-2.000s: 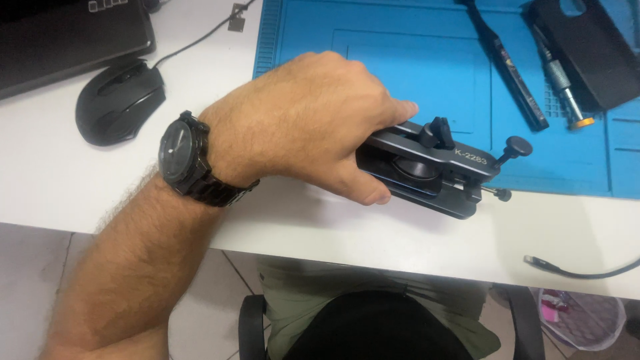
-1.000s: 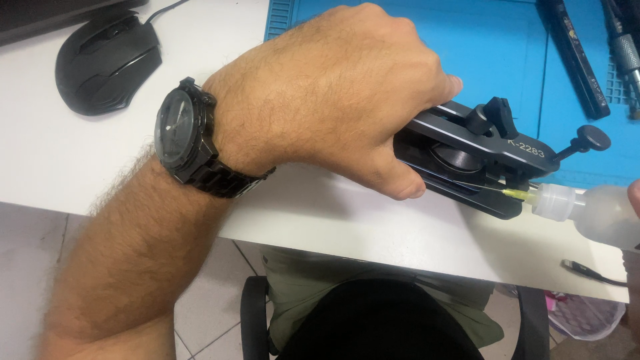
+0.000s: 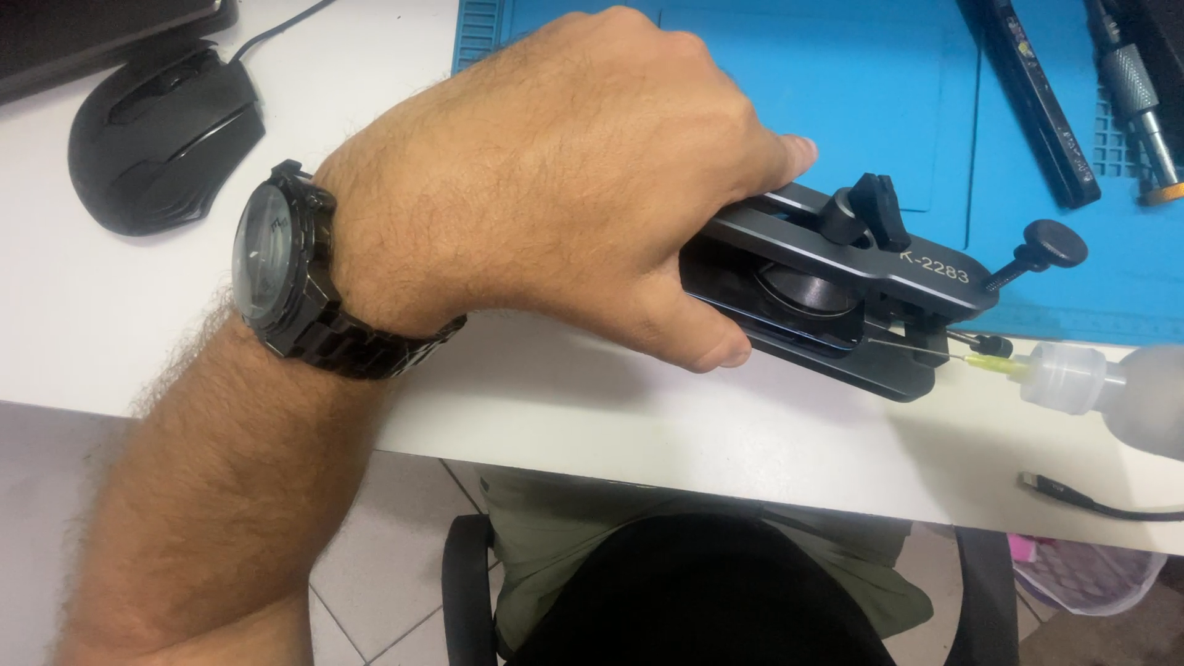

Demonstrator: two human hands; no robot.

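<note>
My left hand [image 3: 573, 194], with a black watch [image 3: 277, 259] at the wrist, grips a dark metal clamp fixture [image 3: 925, 277] marked K-2283. A smartphone [image 3: 786, 319], dark and glossy, lies clamped in it under a round black pad [image 3: 809, 289]. The far end of both is hidden under my hand. From the right, a translucent squeeze bottle [image 3: 1142, 393] with a yellow-hubbed needle [image 3: 994, 363] points at the phone's near end; the needle tip lies at the phone's edge. My right hand is out of view.
A blue work mat [image 3: 860, 111] bears a dark pen-like tool [image 3: 1045, 111] and a knurled metal screwdriver [image 3: 1130, 83]. A black computer mouse [image 3: 166, 139] lies at left near a laptop corner [image 3: 102, 32]. A cable plug [image 3: 1059, 488] rests near the white table's front edge. Below is a bin [image 3: 1091, 573].
The squeeze bottle, absent from the earliest frame, came in from the right, its needle at the clamp. My left hand keeps its hold. The view has moved closer.
</note>
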